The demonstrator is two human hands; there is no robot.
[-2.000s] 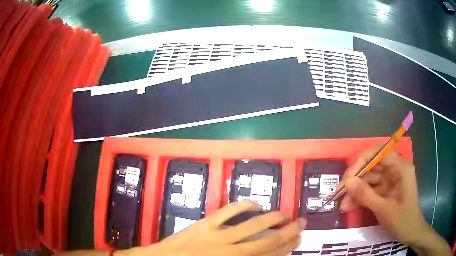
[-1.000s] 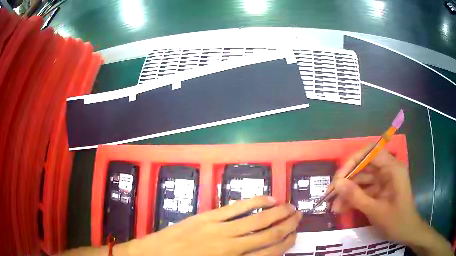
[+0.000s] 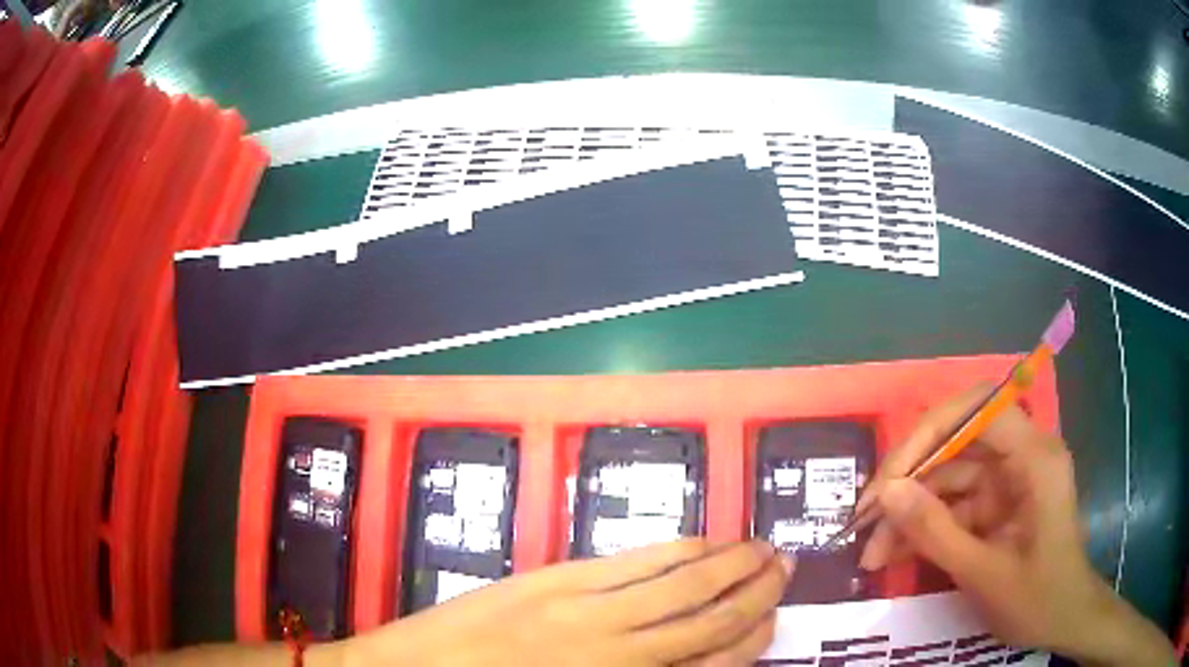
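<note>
Phones with their back covers off lie in the pockets of the red foam tray [image 3: 626,394]. My right hand [image 3: 984,502] holds the orange tweezers [image 3: 971,427] like a pen, purple end up, the metal tip over the lower part of the rightmost phone [image 3: 819,476]. Whether a small piece is at the tip cannot be told. My left hand [image 3: 613,610] lies flat over the lower part of the tray, its fingertips at the left edge of that phone. It covers the lower part of the third phone [image 3: 639,476]. A die-cut sticker sheet [image 3: 900,625] lies across the tray below my right hand.
A stack of red foam trays [image 3: 117,326] stands at the left. A black adhesive sheet [image 3: 496,267] lies behind the tray, over a white slotted sheet [image 3: 861,196]. Another black sheet [image 3: 1056,183] lies at the far right.
The view has shifted slightly, so the tray appears further left than in the earliest frame. The tweezers' purple end has swung a little right and down since one second ago. Both hands stay near the rightmost phone.
</note>
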